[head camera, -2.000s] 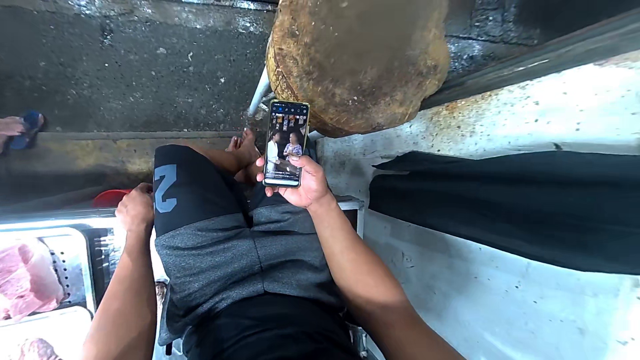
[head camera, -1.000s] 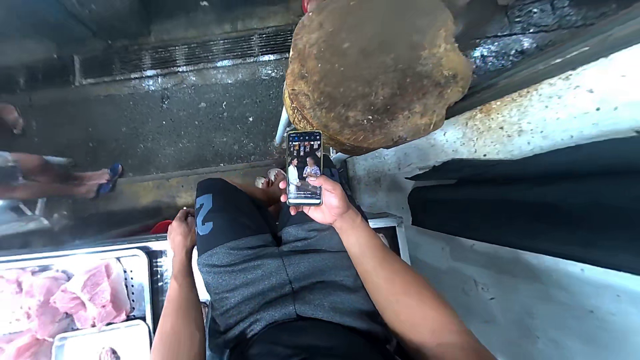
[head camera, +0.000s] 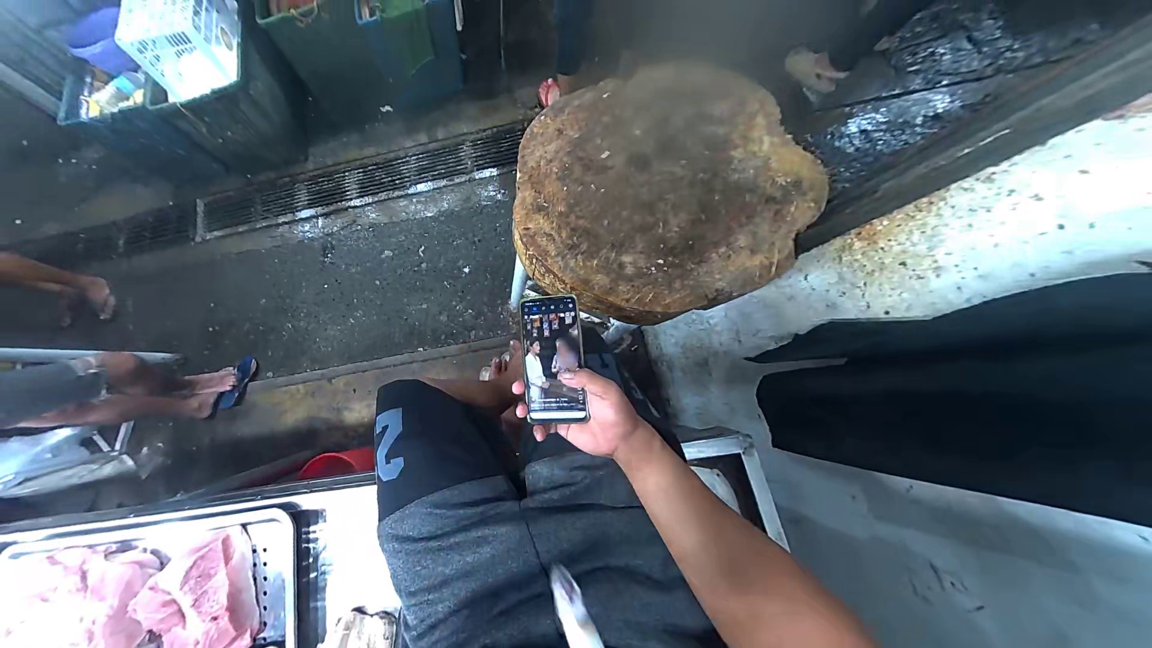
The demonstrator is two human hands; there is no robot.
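My right hand (head camera: 598, 414) holds a smartphone (head camera: 553, 360) upright above my lap, its thumb on the lower part of the lit screen, which shows a picture of people. The fingers wrap behind the phone's lower edge. My left hand is out of the frame. Below the phone lie my grey and black shorts (head camera: 468, 531). A blurred, pale, narrow object (head camera: 573, 607) that I cannot identify shows over the shorts at the bottom edge.
A thick round wooden chopping block (head camera: 666, 189) stands beyond the phone. Raw meat (head camera: 202, 585) lies in a perforated metal tray (head camera: 283, 558) at lower left. A red container (head camera: 337, 463), a floor grate (head camera: 360, 180), other people's legs (head camera: 135, 387) and bins (head camera: 225, 117) are around; dark cloth (head camera: 972, 396) is at right.
My left hand, earlier beside my left knee, has gone out of view. The phone stays in my right hand. The view has shifted, bringing in the bins and more legs.
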